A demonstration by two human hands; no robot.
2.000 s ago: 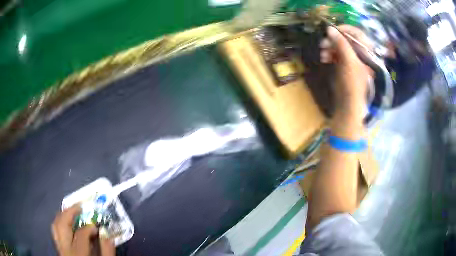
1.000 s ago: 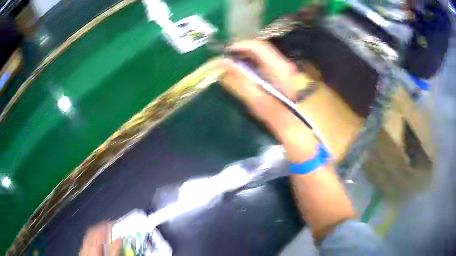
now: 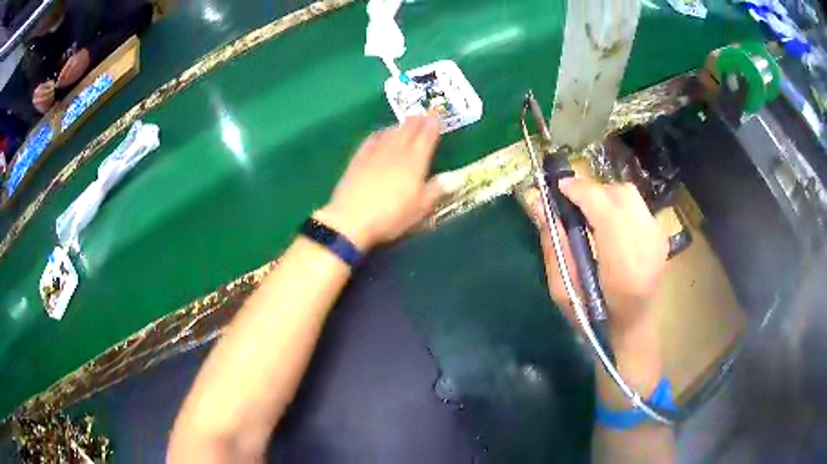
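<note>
An open white socket housing (image 3: pixel 458 94) with parts inside lies over the green conveyor belt; a white cable leads to its bagged cord (image 3: pixel 385 33). My left hand (image 3: pixel 385 181) reaches over the belt edge, its fingertips on the housing's near edge; the thumb's hold is hidden. My right hand (image 3: pixel 612 245) grips the black soldering iron (image 3: pixel 578 240), its tip pointing up toward the belt, with a pale wire tube running along it.
Another housing (image 3: pixel 59 283) with a bagged cord lies on the belt at left. A metal post (image 3: pixel 594 68) stands beside the iron tip. A green spool (image 3: pixel 745 78) is at upper right, a cardboard tray (image 3: pixel 703 290) beneath my right hand, brass strips (image 3: pixel 59 442) lower left. Another person's hands (image 3: pixel 59 80) show upper left.
My left hand has moved from the housing on the mat up to the one at the belt. The mat no longer shows a housing or bagged cord. My right hand and iron have shifted right.
</note>
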